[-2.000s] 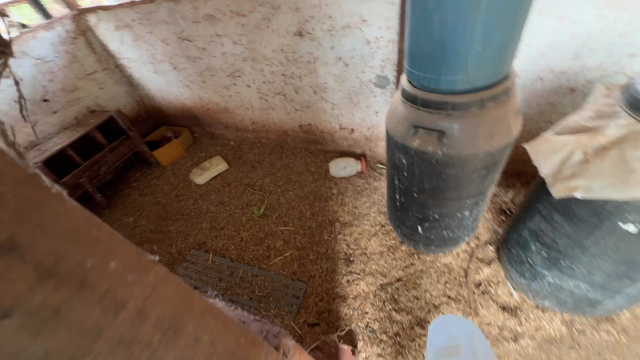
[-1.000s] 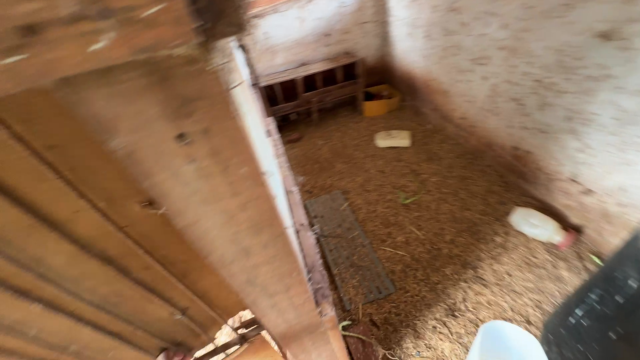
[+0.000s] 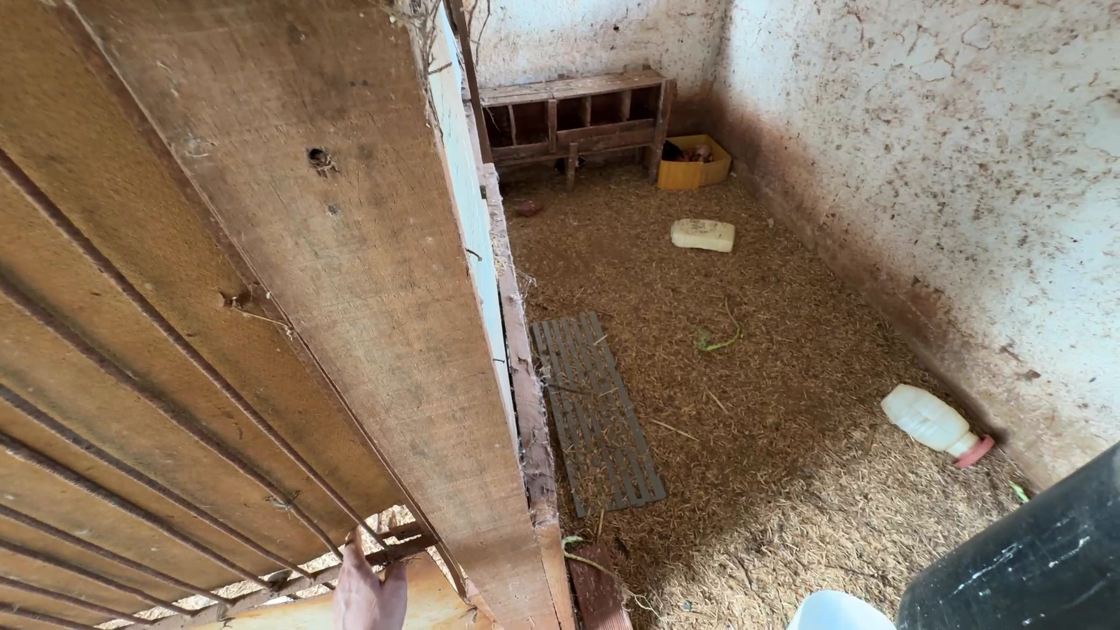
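My left hand (image 3: 369,586) reaches up from the bottom edge to a wooden panel with metal bars (image 3: 175,376). Its fingers touch the lower end of a bar near the panel's bottom rail; how firmly they hold it cannot be told. Right of the hand stands a thick wooden post (image 3: 350,262). My right hand is not in view. The white rim of a container (image 3: 840,612) shows at the bottom edge, beside a black plastic drum (image 3: 1024,551); what holds the container, if anything, is hidden.
Husk litter (image 3: 770,350) covers the floor. A grey slatted mat (image 3: 599,411) lies by the post. Beyond are wooden nest boxes (image 3: 604,136), a yellow container (image 3: 696,175) and a pale plastic jug (image 3: 703,234). A white bottle (image 3: 932,424) lies near the stained wall (image 3: 919,175).
The view has swung left, bringing the barred panel and post in. My left hand now shows clearly at the panel's bottom rail. The blue container seen earlier is out of view.
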